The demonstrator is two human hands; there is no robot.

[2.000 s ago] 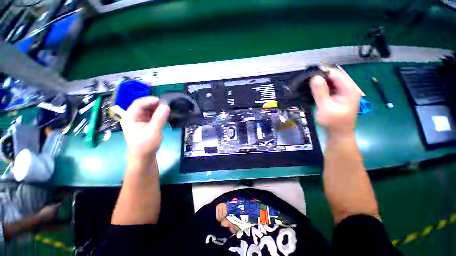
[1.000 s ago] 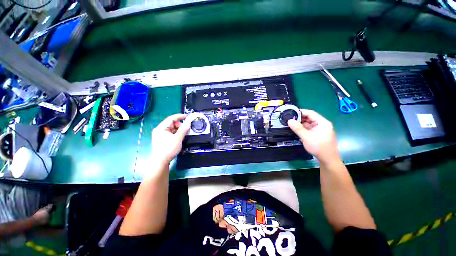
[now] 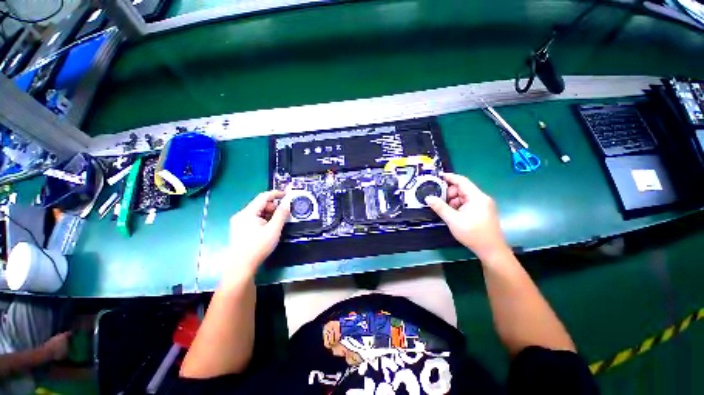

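Note:
The opened laptop base (image 3: 309,227) lies on a black mat (image 3: 347,249) in front of me. Its long black battery (image 3: 332,154) runs along the far side, with an orange-yellow strip (image 3: 409,163) near the battery's right end. The cooling module (image 3: 363,202), a dark bar with a round fan at each end, sits on or just over the near half of the base. My left hand (image 3: 258,227) pinches its left fan end. My right hand (image 3: 467,212) holds its right fan end, fingertips at the rim. The parts under the module are hidden.
At left are a blue box (image 3: 191,162) with a tape roll (image 3: 170,182), a black parts tray (image 3: 152,189), a green bar (image 3: 130,199) and a white cylinder (image 3: 35,267). At right are blue-handled scissors (image 3: 524,160), a slim black tool (image 3: 553,143), a hanging screwdriver (image 3: 549,75) and a small laptop (image 3: 634,183).
The cooling module came down from the raised, spread hold above the base onto or close to the base. Both hands moved inward and lower, still at its ends. The view shifted slightly.

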